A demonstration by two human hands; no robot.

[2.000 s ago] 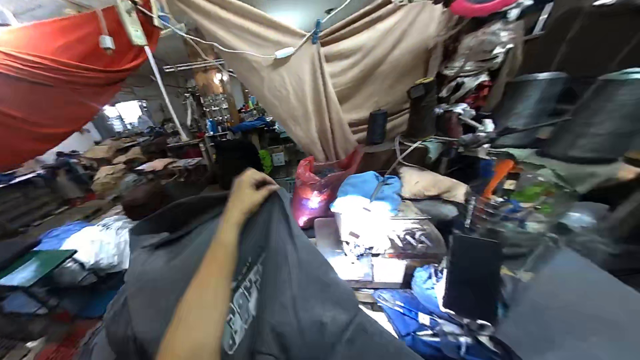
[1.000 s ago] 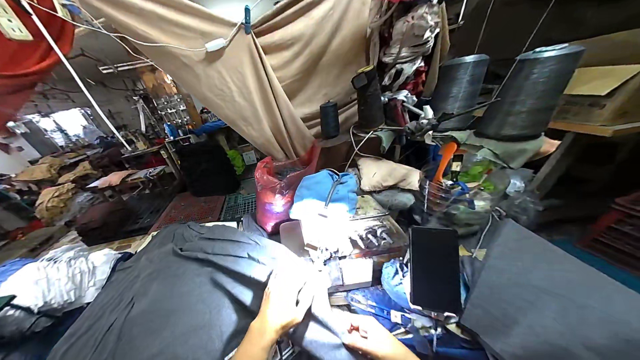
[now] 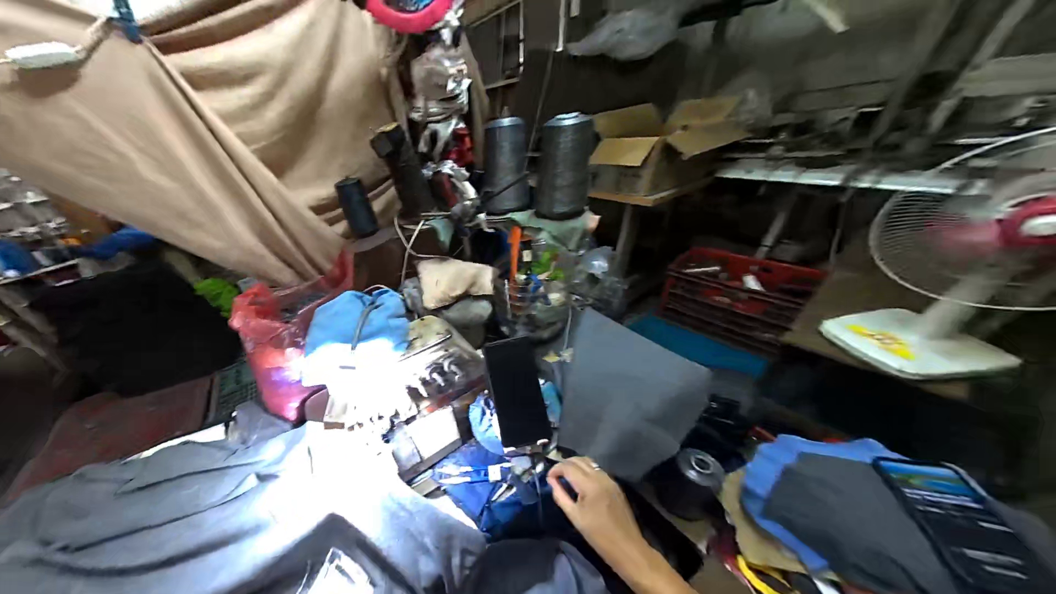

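My right hand [image 3: 598,507] reaches in from the bottom, its fingers curled near the lower end of a dark upright panel [image 3: 517,394]; whether it holds something small cannot be told. A grey garment [image 3: 206,503] with a light print spreads over the lower left, partly washed out by bright light. The lit machine [image 3: 445,371], seemingly an overlock sewing machine, stands behind the garment, with a blue cloth [image 3: 359,322] on top. Right of the hand stands a grey fabric piece [image 3: 631,392]. My left hand is not seen.
A thread cone [image 3: 700,474] stands right of the hand. Folded fabric pieces [image 3: 850,503] and a smartphone [image 3: 965,520] lie lower right. Beyond are a white-based fan [image 3: 924,342], a red crate [image 3: 734,289] and a cardboard box [image 3: 652,157]. A red plastic bag [image 3: 276,346] stands left.
The view has swung right. Both hands were at the grey garment by the machine a second ago; now my right hand is away from it and my left hand is out of sight.
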